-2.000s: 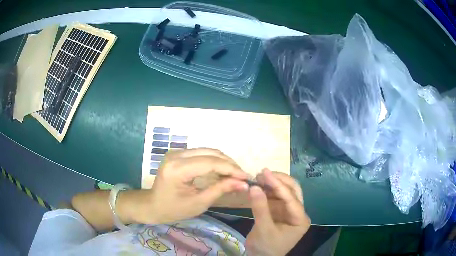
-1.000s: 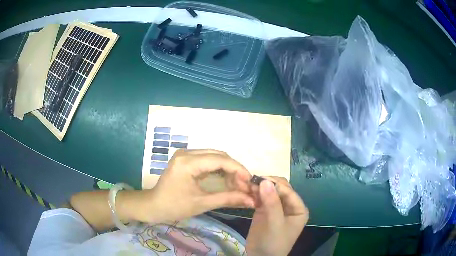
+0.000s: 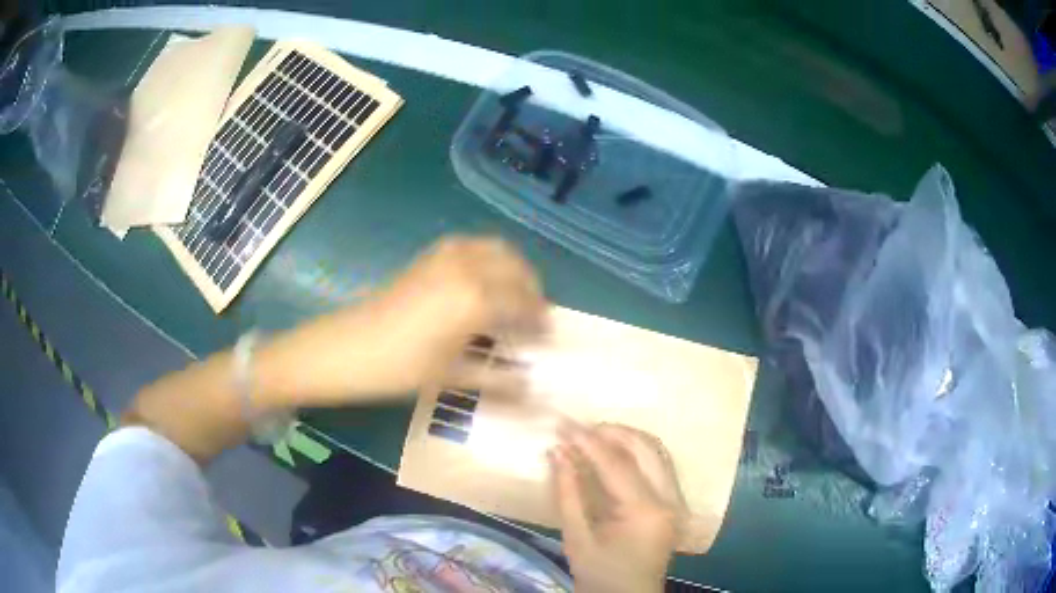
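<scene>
The tan backing sheet (image 3: 649, 388) lies in front of me, with short dark adhesive pads (image 3: 454, 415) in rows at its left side. My left hand (image 3: 481, 295) is blurred over the sheet's upper left part and covers some pads; I cannot tell whether it holds anything. My right hand (image 3: 620, 487) rests over the lower middle of the sheet, fingers bent together; no part shows clearly in it. The clear plastic tray (image 3: 683, 232) behind the sheet holds scattered small black parts (image 3: 635, 195).
A large clear plastic bag (image 3: 892, 348) with dark contents is at the right, with loose black parts (image 3: 778, 481) beside it. A full pad sheet (image 3: 307, 127) with a long black piece (image 3: 249, 185), a bare liner piece (image 3: 174, 127) and a small clear bag (image 3: 75, 127) are at the left.
My left hand has moved away from my right hand, up over the pads. The small black part seen between my fingers no longer shows. The view has shifted and tilted.
</scene>
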